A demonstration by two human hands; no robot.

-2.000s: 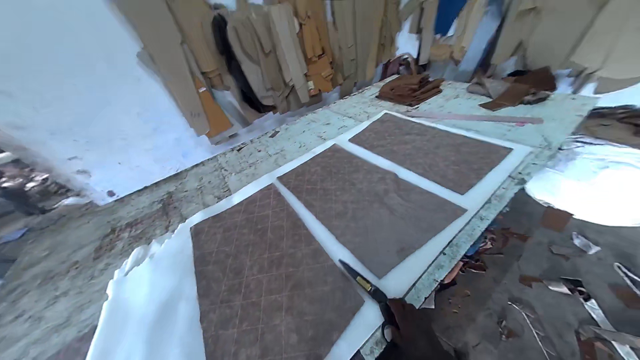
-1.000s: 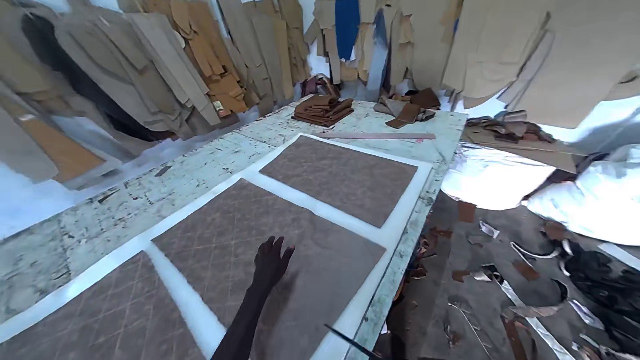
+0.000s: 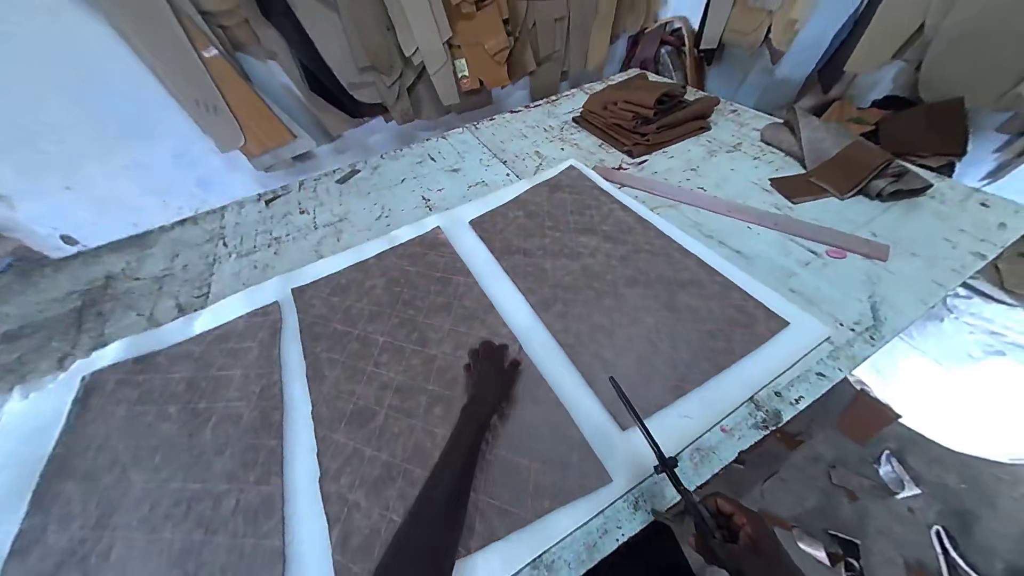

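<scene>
Three brown rectangular panels lie on a white padding sheet (image 3: 512, 308) spread over the worktable. My left hand (image 3: 490, 372) rests with its fingers apart on the middle panel (image 3: 384, 352), which bears a grid of faint lines, near its right edge. At the table's near edge, my right hand (image 3: 740, 532) is shut on the handles of dark scissors (image 3: 666, 464). Their blades point up and left over the padding, by the lower corner of the right panel (image 3: 624, 296). The left panel (image 3: 176, 448) runs out of view at the bottom.
A folded stack of brown material (image 3: 646, 116) stands at the table's back. Brown scraps (image 3: 856, 160) lie to its right, with a long pinkish strip (image 3: 744, 211) in front. Cardboard patterns (image 3: 480, 40) hang on the wall. Offcuts (image 3: 896, 474) litter the floor beside the table (image 3: 920, 280).
The scissors and my right hand show more fully than one second ago. My left hand, out of view two seconds ago, is over the panels in both later frames. The view has swung about.
</scene>
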